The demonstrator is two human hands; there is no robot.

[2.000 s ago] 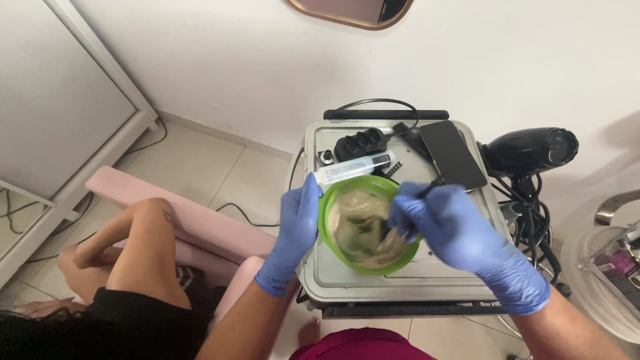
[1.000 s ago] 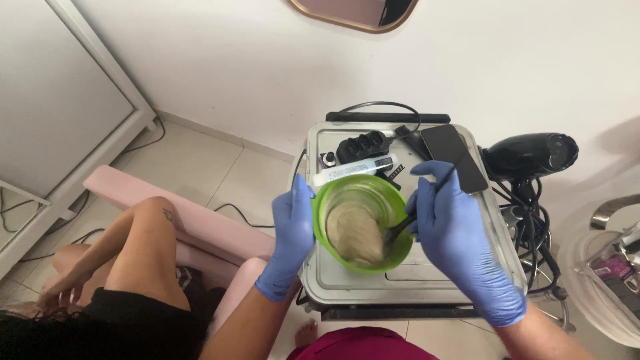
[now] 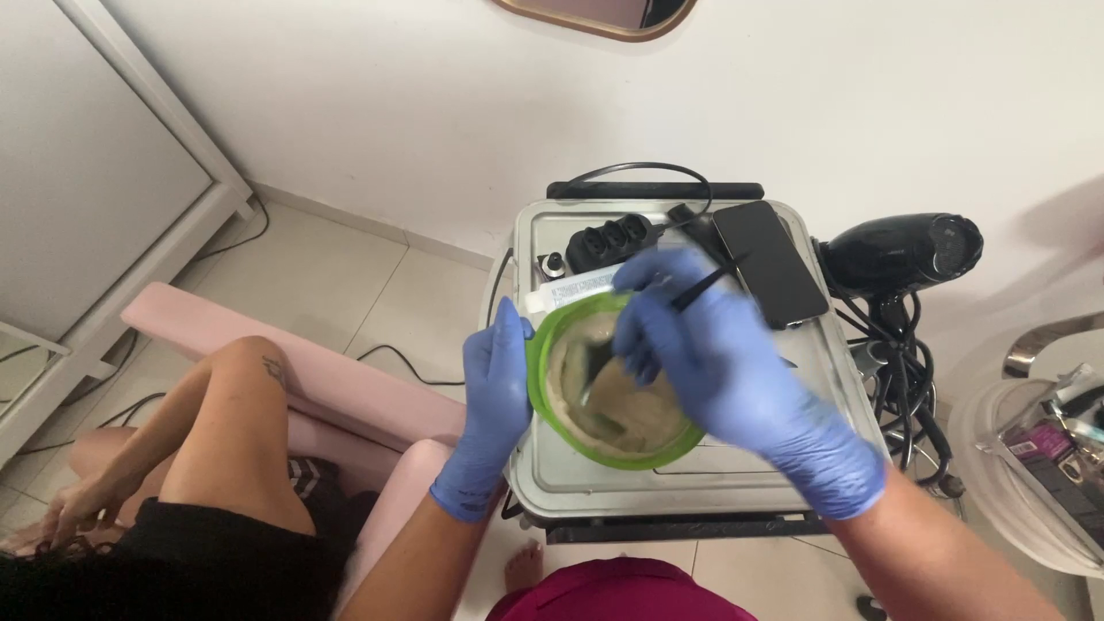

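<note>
A green plastic bowl [image 3: 536, 379] holding a creamy beige mixture [image 3: 642, 414] is over the grey tray top of a trolley [image 3: 586, 496]. My left hand [image 3: 498, 379], in a blue glove, grips the bowl at its left rim. My right hand [image 3: 707, 345], gloved too and blurred by motion, holds a black-handled tool [image 3: 703, 286] whose lower end is in the mixture; its head is partly hidden. Behind the bowl lies a white tube [image 3: 578, 287] with writing on it, partly covered by the bowl and my right hand.
A black power strip [image 3: 611, 243], a small bottle [image 3: 553, 265] and a black smartphone [image 3: 769, 263] lie on the tray. A black hair dryer [image 3: 901, 250] hangs at its right, with cables below. To the left, a person [image 3: 228, 431] sits on a pink chair [image 3: 285, 345].
My right hand has moved from the bowl's right side to over the bowl since one second ago, with the tool still in it. My left hand stays at the left rim.
</note>
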